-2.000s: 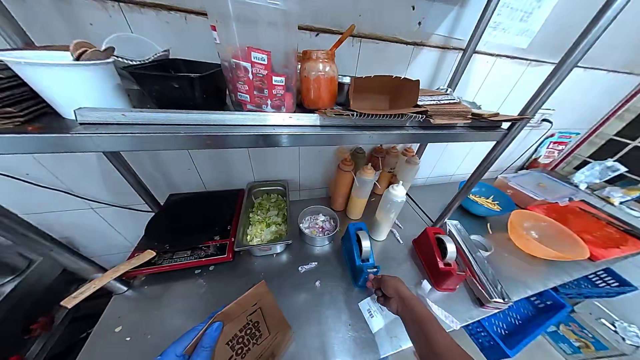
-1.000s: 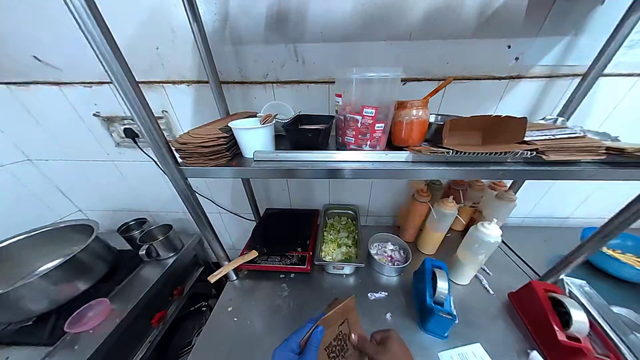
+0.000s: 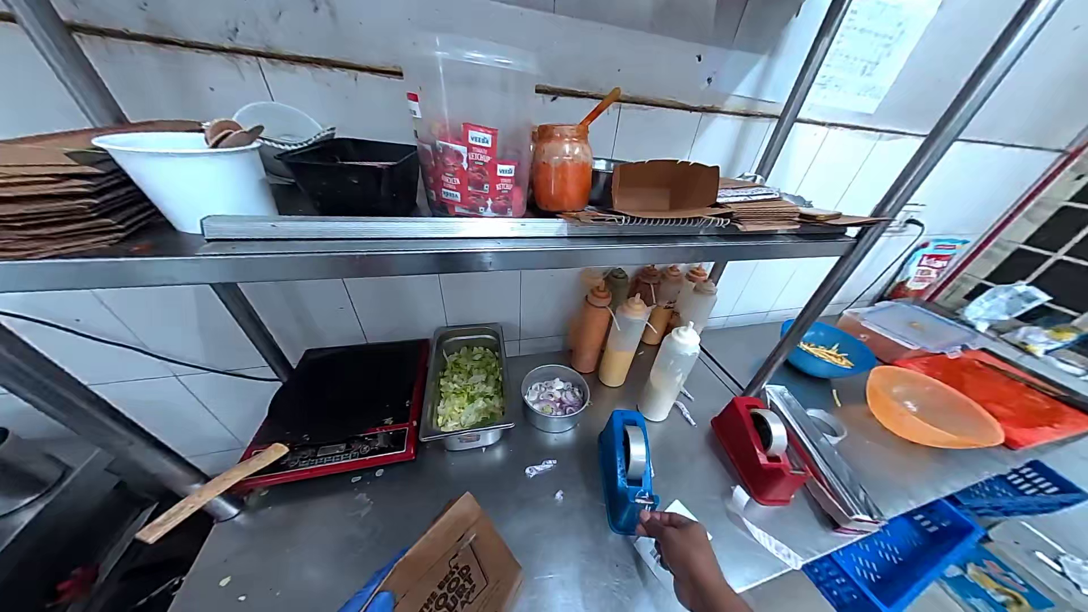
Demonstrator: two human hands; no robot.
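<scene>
My left hand [image 3: 374, 595], in a blue glove, holds a printed brown cardboard box [image 3: 463, 561] at the bottom of the view. My bare right hand [image 3: 680, 548] has its fingertips pinched at the front end of a blue tape dispenser [image 3: 627, 476], apparently on the tape end. A white paper slip [image 3: 650, 557] lies partly under that hand. Behind the dispenser stands a white squeeze bottle [image 3: 671, 374]. A steel bowl of chopped onion [image 3: 554, 398] and a steel pan of chopped lettuce [image 3: 470, 387] stand to the left of it.
A red tape dispenser [image 3: 759, 450] and a foil or film box [image 3: 824, 463] stand at the right, near an orange bowl [image 3: 933, 408]. An induction cooktop [image 3: 340, 408] is at the left, with a wooden stick [image 3: 212, 493]. A steel shelf [image 3: 425, 259] crosses above the counter.
Since one second ago, my right hand has left the cardboard box and reached the front of the blue dispenser. My left hand still holds the box. The view has swung right.
</scene>
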